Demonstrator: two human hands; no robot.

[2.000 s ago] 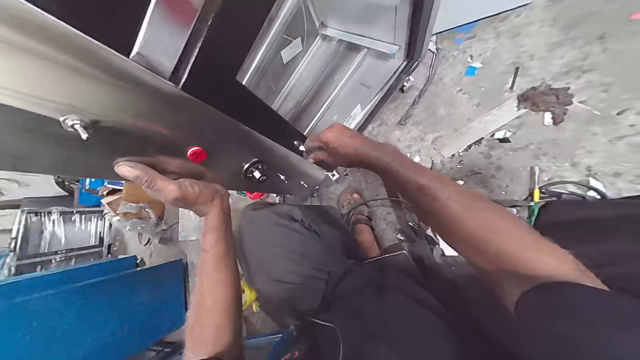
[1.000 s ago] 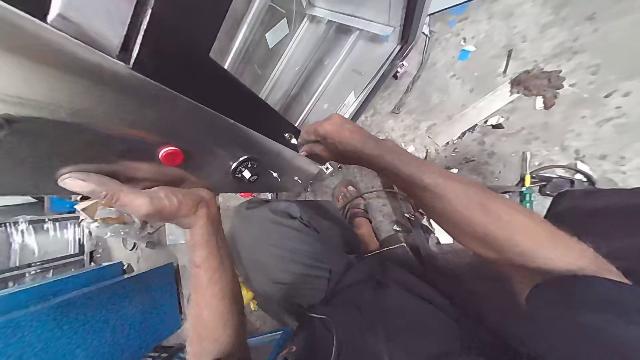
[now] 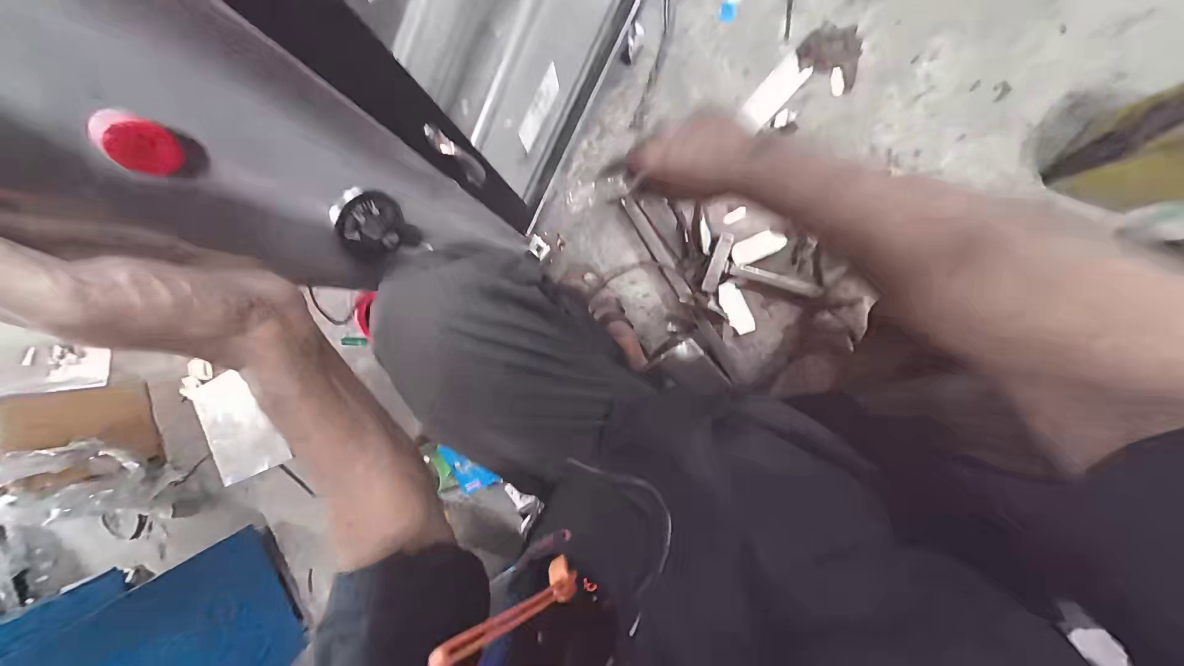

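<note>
A long metal panel (image 3: 259, 139) of a cabinet crosses the upper left, with a red button (image 3: 141, 143) and a black round switch (image 3: 370, 222) on its face. My left hand (image 3: 120, 296) lies along the panel's lower edge, its fingertips cut off by the frame's left side. My right hand (image 3: 689, 157) is blurred and hangs over the floor, right of the panel's end and apart from it; its fingers are curled, and whether it holds anything is unclear. A small bright metal fitting (image 3: 538, 246) sits at the panel's right end.
Metal strips and white scraps (image 3: 737, 307) lie on the concrete floor below my right hand. A blue panel (image 3: 176, 601), clear plastic wrap (image 3: 83, 472) and cardboard (image 3: 88, 418) are at the lower left. An orange-handled tool (image 3: 504, 624) is near my lap.
My right hand has left the panel's right end and moved out to the right over the floor. My left hand stays along the panel. The view has shifted.
</note>
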